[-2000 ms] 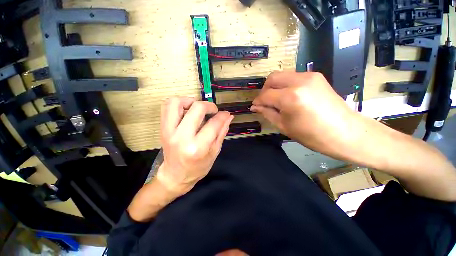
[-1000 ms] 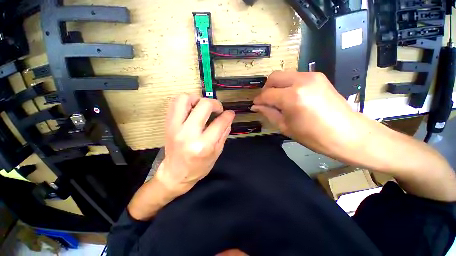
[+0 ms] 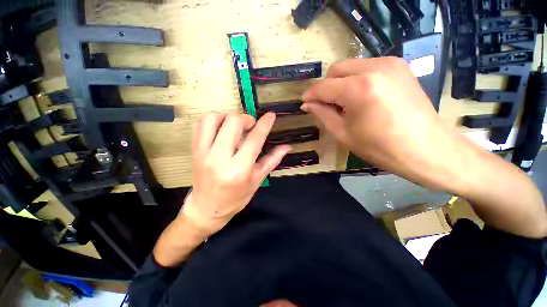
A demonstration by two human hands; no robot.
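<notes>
The open comb-shaped housing (image 3: 288, 73) lies on the light board with four black arms pointing right and thin red wires in them. A long green circuit board (image 3: 246, 84) runs along its spine; its lower part is partly hidden by my left hand. My left hand (image 3: 228, 168) rests over the lower spine, index fingertip at the second arm from the far end, thumb near the lower arms. My right hand (image 3: 372, 111) has thumb and index finger nearly together at the outer end of that second arm. Whether they pinch a wire is too small to tell.
Larger black comb units (image 3: 126, 77) are piled at left. A black box with a white label (image 3: 421, 65) lies behind my right hand. Black housings (image 3: 504, 60) are stacked far right, beside a black cylindrical tool (image 3: 531, 141). Loose black arms (image 3: 363, 27) lie at the top. A cardboard box (image 3: 423, 225) is lower right.
My right hand has moved up from the third arm to the second arm's end. My left index finger has stretched out toward the second arm. The board and housings sit slightly lower in view.
</notes>
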